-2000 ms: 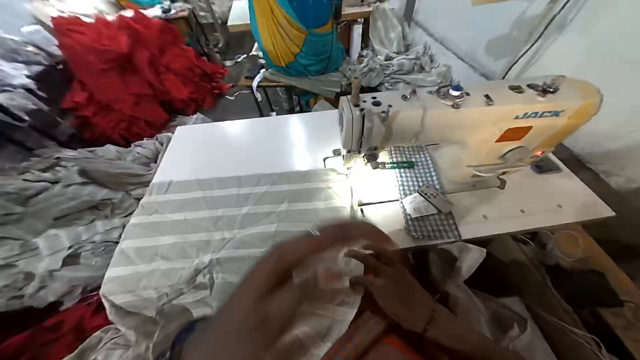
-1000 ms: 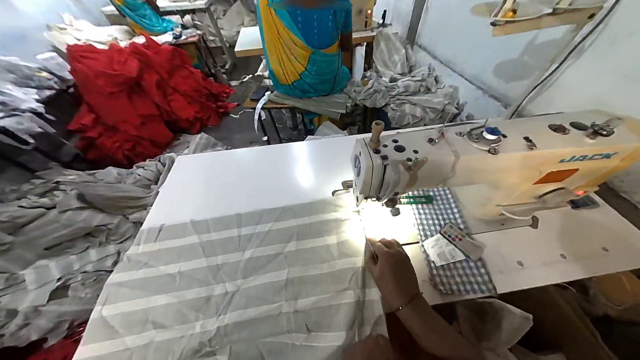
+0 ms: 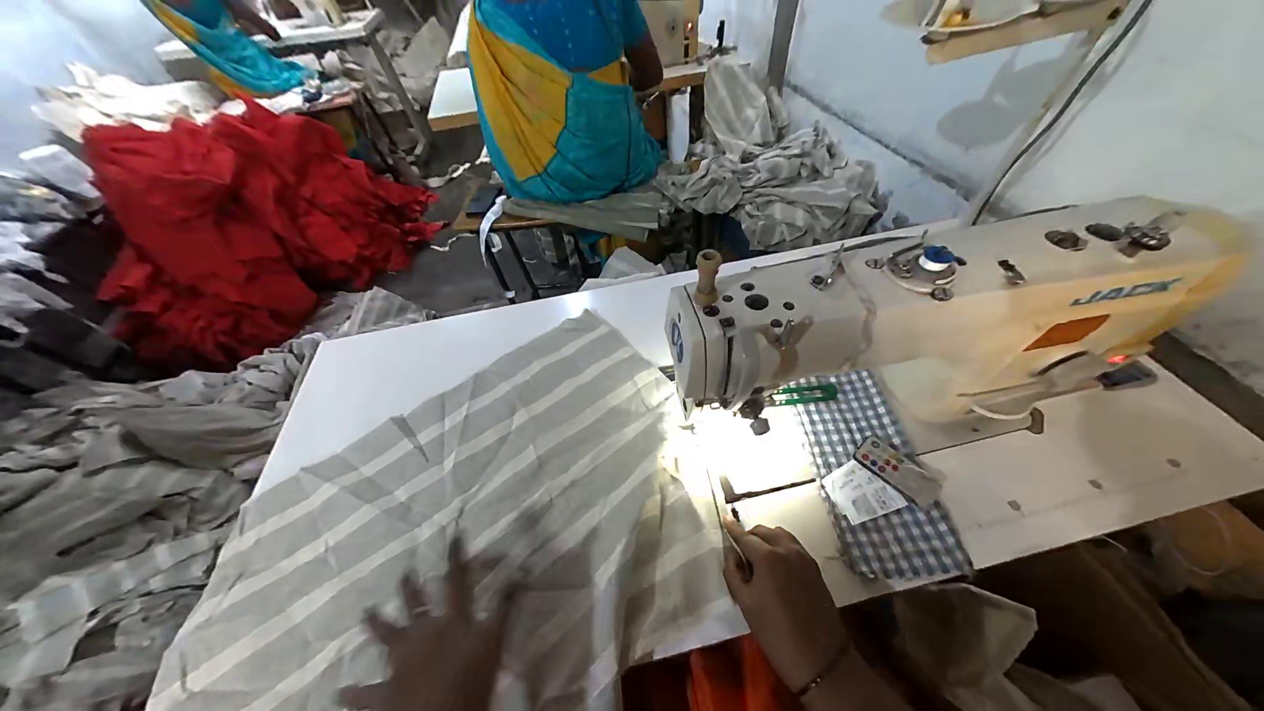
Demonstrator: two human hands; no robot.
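Observation:
A grey fabric piece with pale stripes (image 3: 474, 464) lies across the white table, its right edge running under the lit needle area of a Jack sewing machine (image 3: 889, 316). My left hand (image 3: 444, 632), blurred, is spread with fingers apart over the lower part of the fabric. With thumb and fingers my right hand (image 3: 775, 583) pinches the fabric's right edge, just in front of the needle area. The needle itself is lost in glare. A blue checked cloth (image 3: 869, 494) lies right of the needle, with a small card or pack and a paper label on it.
Heaps of striped grey fabric (image 3: 128, 474) lie left of the table, and a red fabric pile (image 3: 227, 217) stands behind them. Beyond the table a person (image 3: 563, 99) sits on a bench beside more grey fabric (image 3: 790, 188). A phone-like dark object (image 3: 1126, 375) rests right of the machine.
The fabric now lies at a slant, its far corner turned toward the machine head. My left hand, mostly out of view a second ago, is spread over it. My right hand remains at the fabric's edge.

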